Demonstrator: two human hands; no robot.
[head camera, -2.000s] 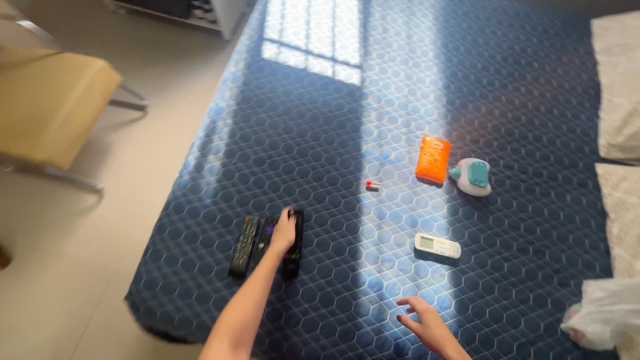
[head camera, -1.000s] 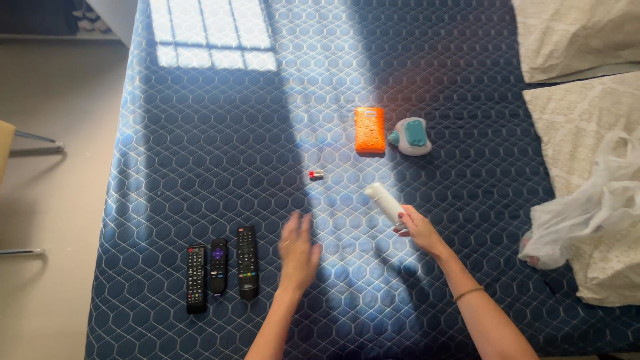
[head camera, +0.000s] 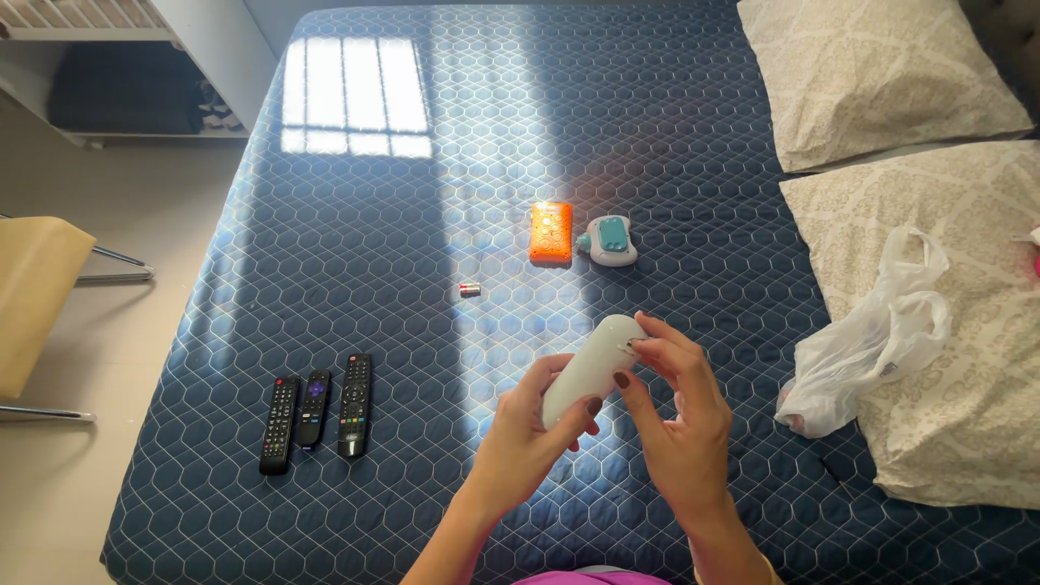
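Observation:
A white remote control (head camera: 587, 370) is held above the bed, its plain back facing up. My left hand (head camera: 528, 431) grips its lower end, thumb on top. At the upper right end, the fingers of my right hand (head camera: 678, 398) touch the remote's edge beside a small dark mark. Beyond them, a small red and silver battery pair (head camera: 470, 290) lies on the quilted cover. An orange handheld device (head camera: 552, 233) and a white and teal handheld device (head camera: 611, 240) lie farther back. Three black remote controls, left (head camera: 279, 425), middle (head camera: 314, 409) and right (head camera: 355, 405), lie side by side.
The dark blue quilted bedcover (head camera: 390, 244) lies under everything. At the right are two patterned pillows, far (head camera: 886, 73) and near (head camera: 959, 325), with a white plastic bag (head camera: 853, 349) against the near one. A yellow chair (head camera: 36, 301) stands left of the bed.
My left hand has left the black remotes and now grips the white remote. My right hand picked that remote up from the bed; its fingers are now at the upper end.

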